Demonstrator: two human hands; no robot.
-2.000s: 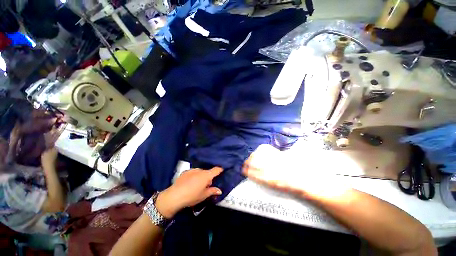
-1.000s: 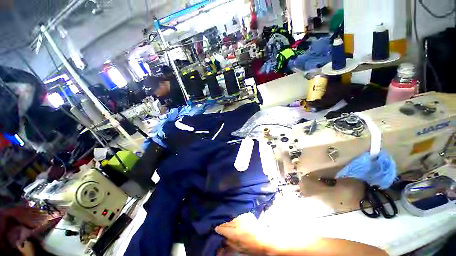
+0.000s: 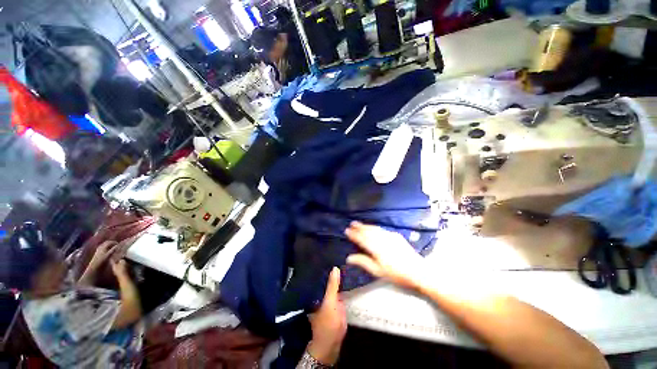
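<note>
The navy garment [image 3: 310, 187] lies in a heap with pale strips, its right part reaching the brightly lit needle area [image 3: 461, 216] of the cream sewing machine [image 3: 533, 151]. My right hand [image 3: 382, 252] lies on the navy cloth just left of the needle, fingers spread, partly washed out by glare. My left hand [image 3: 330, 317] is at the cloth's front edge near the table edge, thumb or finger pointing up; cloth lies beside it, but whether it grips any is unclear.
Black scissors [image 3: 609, 265] and light blue cloth [image 3: 616, 209] are at the right. A white lamp [image 3: 392, 153] hangs left of the machine head. A clear plastic bag [image 3: 461, 97] lies behind. Another machine [image 3: 189, 196], a dark phone-like object [image 3: 216, 243] and a person [image 3: 79, 317] are at the left.
My left hand, out of view one second ago, shows again, lower and further right than two seconds ago. My right hand lies flatter on the cloth. The view has tilted down again.
</note>
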